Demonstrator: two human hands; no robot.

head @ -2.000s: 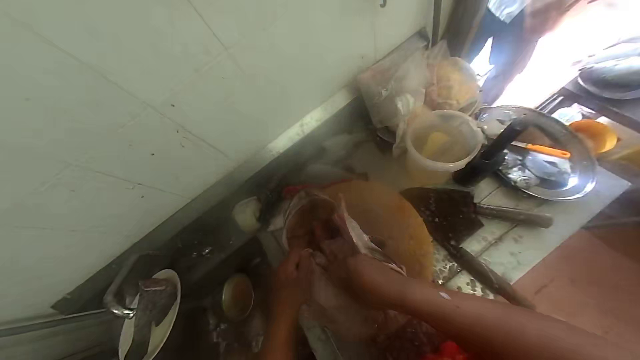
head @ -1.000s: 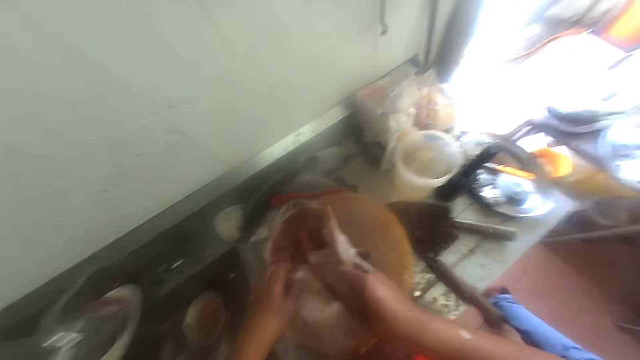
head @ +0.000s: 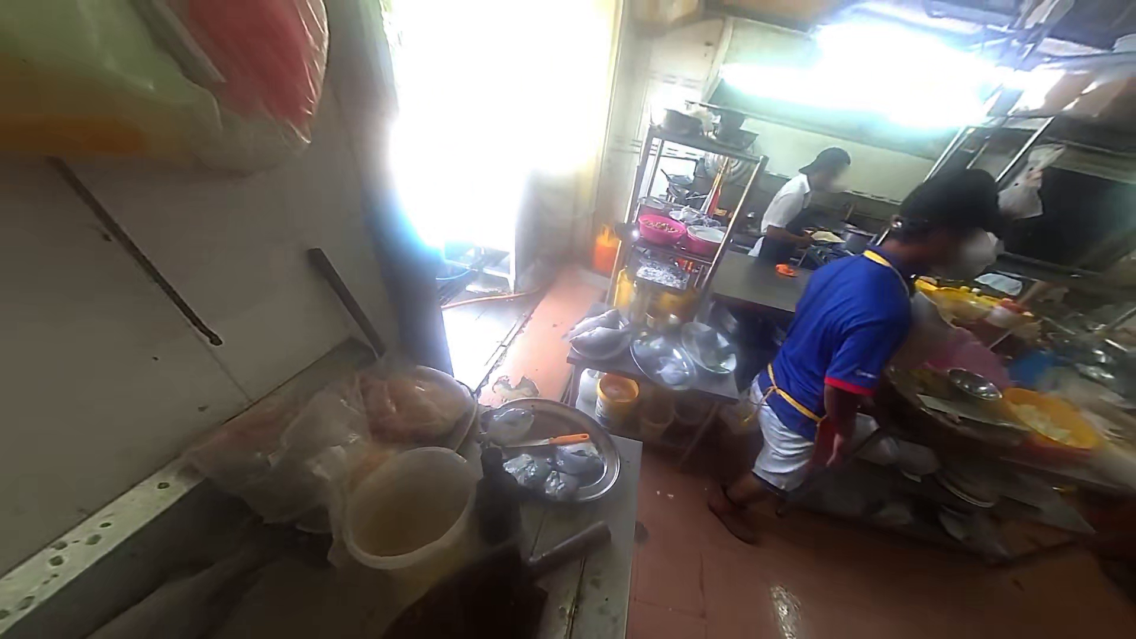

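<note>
Neither my left hand nor my right hand shows in the view, so what they hold is hidden. On the counter at the lower left stands an open white plastic tub. Behind it lie clear plastic bags with pale pink contents. A round metal tray holds several small tied plastic bags and an orange-handled knife. The dark cleaver blade lies at the bottom edge, its handle pointing up and right. A dark upright object stands between tub and tray.
A person in a blue shirt is in the aisle, right of my counter; another in white works farther back. A metal shelf rack and a low table with bowls stand beyond the counter. Filled bags hang at upper left.
The view has swung far up and right, leaving both hands and the round board out of frame. A person in blue now shows in the aisle.
</note>
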